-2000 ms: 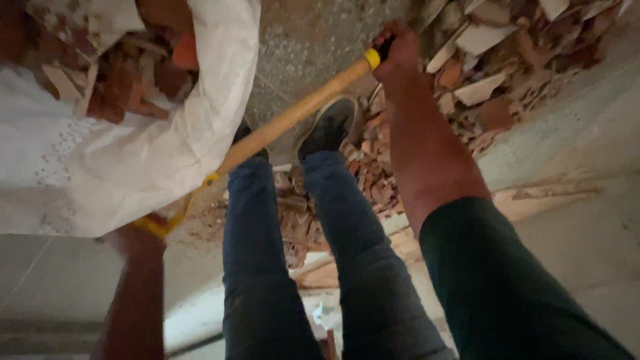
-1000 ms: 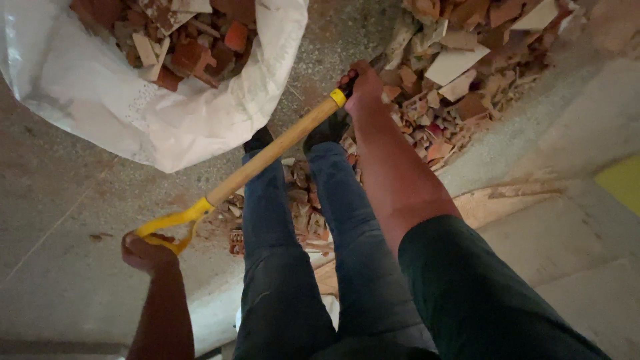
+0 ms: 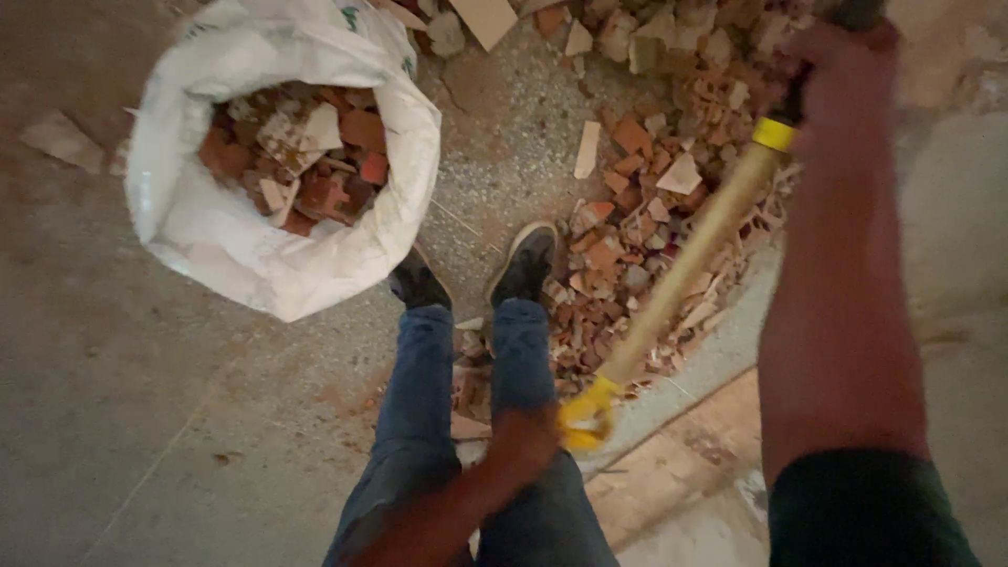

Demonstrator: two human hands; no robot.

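A shovel's wooden shaft (image 3: 693, 252) slants from upper right to lower middle, over the rubble. My left hand (image 3: 531, 437), blurred, grips the yellow D-shaped handle (image 3: 587, 417) at its lower end, in front of my legs. Near the top right my right hand (image 3: 843, 59) is closed around the dark lower part of the shaft, just beyond a yellow collar (image 3: 774, 134). The blade is not plainly visible. To the left stands a white woven sack (image 3: 291, 272) with its rim rolled out, holding broken tile and brick pieces (image 3: 323, 193).
A heap of broken brick and tile (image 3: 614, 260) spreads along the right and top of the concrete floor (image 3: 276, 394). My shoes (image 3: 526, 260) stand between sack and heap. A dusty board (image 3: 685, 449) lies at lower right; a loose fragment (image 3: 63, 142) is left of the sack.
The shovel and both hands have moved to the right, away from the sack and over the heap. The shaft now slants more steeply. The view has shifted, showing the whole sack opening.
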